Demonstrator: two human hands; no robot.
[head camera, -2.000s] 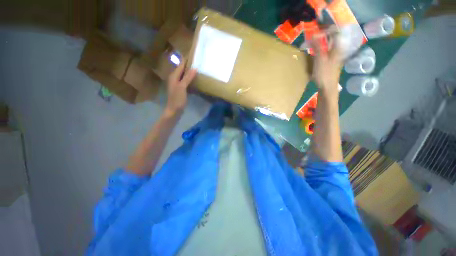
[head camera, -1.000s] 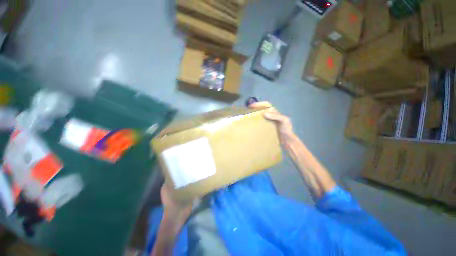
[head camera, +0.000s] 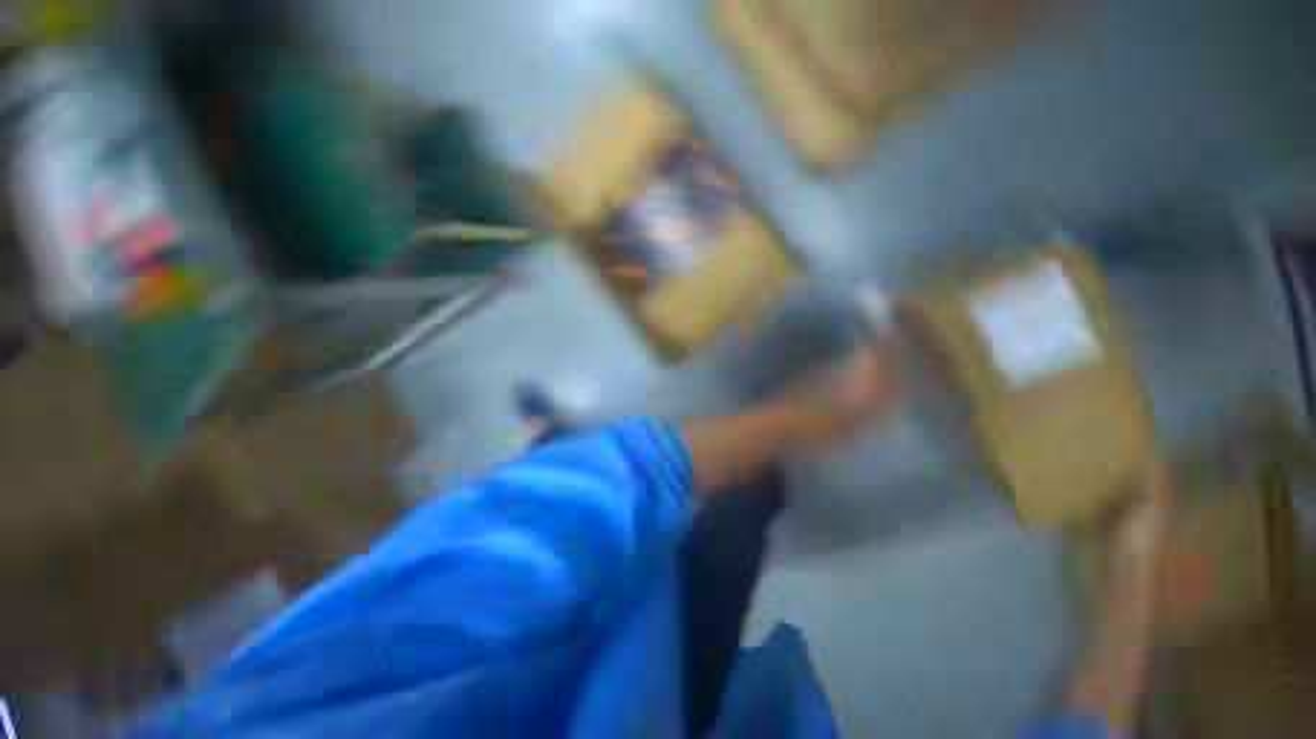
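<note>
The view is strongly blurred. A taped brown carton with a white label on its upward face is at the right, low over or on the floor area. My right hand is at its near right corner and appears to hold it. My left hand is to the left of the carton, with a small gap seeming to show between them. Its fingers are too blurred to tell whether they are open or closed.
An open carton with shiny packed contents stands on the floor ahead. More brown cardboard is beyond it. The green table is at the upper left, with blurred white and orange items. Other cartons are at the right.
The view has turned, and the carton has moved from in front of my body to the right, farther from me. My left hand has come off its side. My right hand is now at its near corner.
</note>
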